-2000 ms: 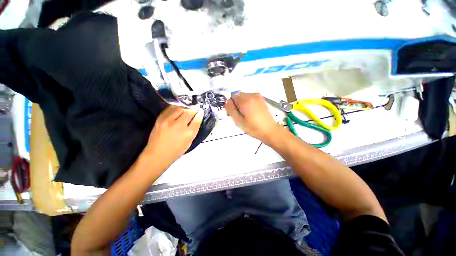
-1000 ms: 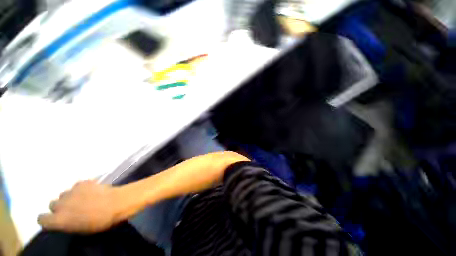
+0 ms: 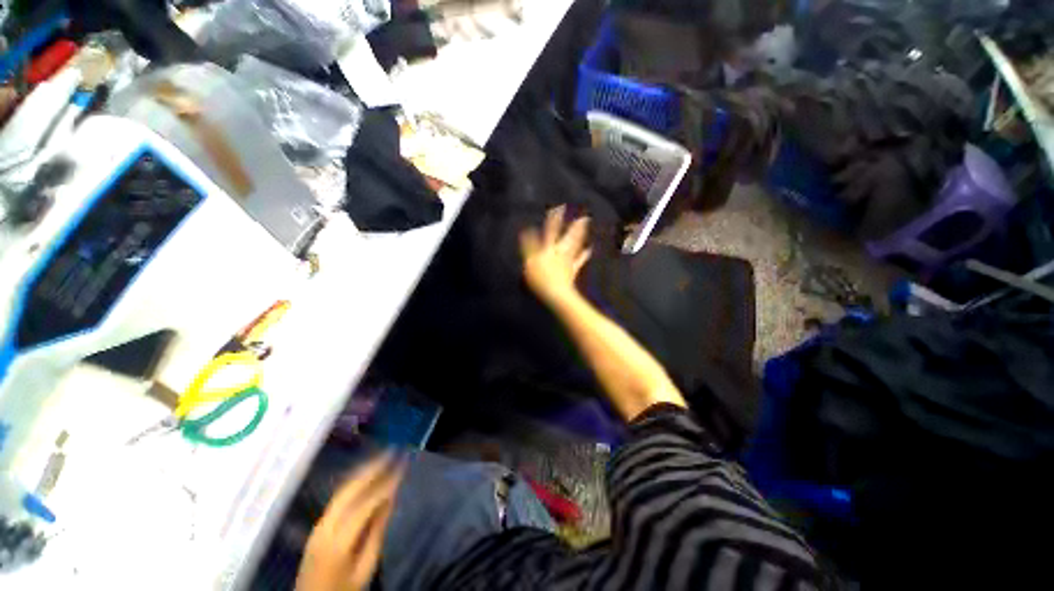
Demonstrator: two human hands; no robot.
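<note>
My right hand (image 3: 555, 254) reaches out over black cloth pieces (image 3: 497, 277) beside the table, fingers spread, with nothing visible in it. Whether the fingertips touch the cloth cannot be told. My left hand (image 3: 350, 525) is blurred, near my lap at the table's front edge; its grip is unclear. Scissors with one yellow and one green loop (image 3: 220, 433) lie on the white table (image 3: 150, 508). The sewing machine's dark panel with a blue rim (image 3: 104, 248) is at the left.
A white crate edge (image 3: 661, 196) and a blue crate (image 3: 630, 98) stand beyond my right hand. A blue crate of black cloth (image 3: 925, 404) is at the right, near a purple stool (image 3: 954, 214). Plastic bags (image 3: 283, 40) and a black scrap (image 3: 387, 179) lie on the table's far part.
The view has swung right, away from the needle area. My right hand has moved from the table side out over the black cloth. My left hand has come into view near my lap.
</note>
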